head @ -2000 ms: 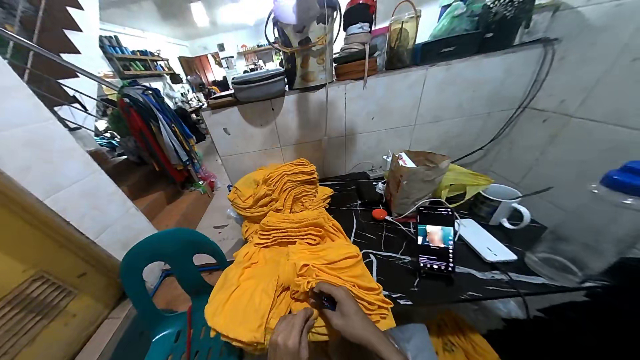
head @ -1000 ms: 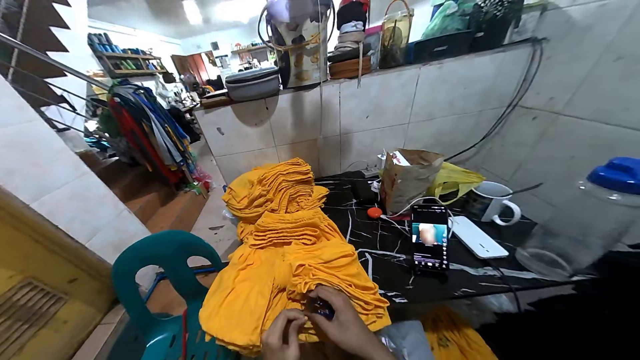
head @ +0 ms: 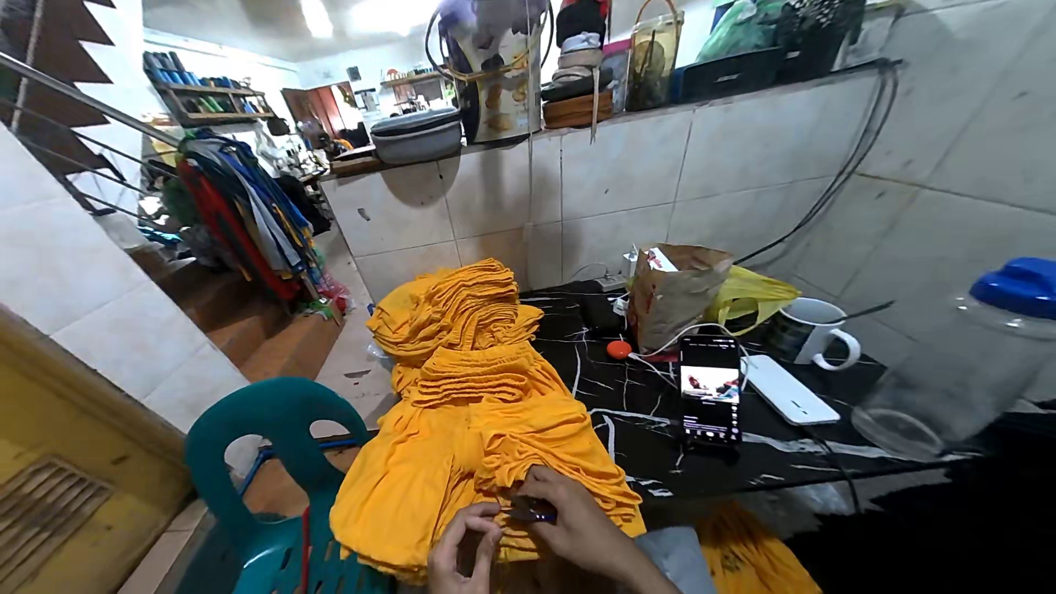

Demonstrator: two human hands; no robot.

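A pile of orange-yellow cloth pieces (head: 462, 445) lies folded and stacked on the near left part of the black marble-patterned table. At its near edge, my right hand (head: 569, 520) is closed around a small dark tool, which looks like thread snips (head: 532, 511). The tips point left, toward my left hand. My left hand (head: 469, 540) is just left of the tool, its thumb and index finger close together at the cloth edge; whether they pinch cloth or thread cannot be told.
A lit phone (head: 710, 388), a white power bank (head: 790, 389), a mug (head: 813, 334), a paper bag (head: 676, 297) and a clear jug (head: 965, 363) stand or lie on the table's right part. A green plastic chair (head: 280, 404) is at the left. A tiled wall rises behind.
Both hands stay at the near edge of the cloth pile; the left fingers have shifted slightly. The picture on the phone has changed.
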